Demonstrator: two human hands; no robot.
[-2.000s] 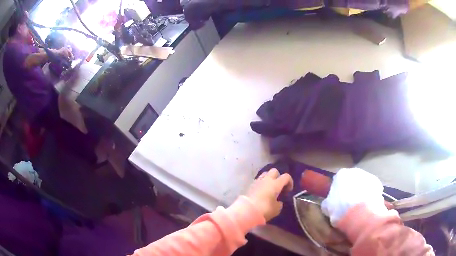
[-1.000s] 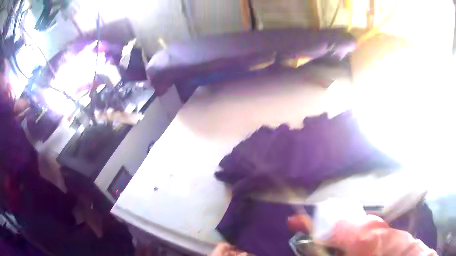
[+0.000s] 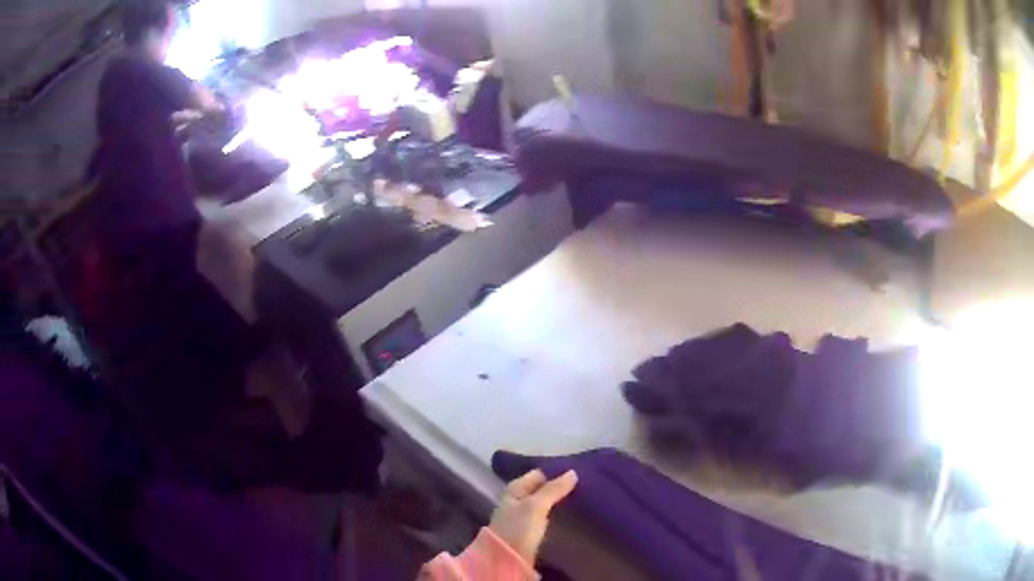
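Note:
A long dark purple garment piece (image 3: 669, 507) lies along the near edge of the pale table (image 3: 544, 340), running to the bottom right. My bare left hand (image 3: 530, 513) is at its narrow left end and pinches the near edge between thumb and fingers. A heap of overlapping dark pieces (image 3: 782, 403) lies behind it on the table. My right hand and the iron are not in view.
A long padded purple arm (image 3: 726, 153) stands along the table's far side. A pale-sided stand (image 3: 459, 272) with a cluttered machine top is at the left. A person in dark clothes (image 3: 142, 148) is at the far left. Glare covers the right side.
The view has shifted. The iron and my gloved right hand have left the picture. The front piece now lies as a long narrow strip, with my left hand at its end.

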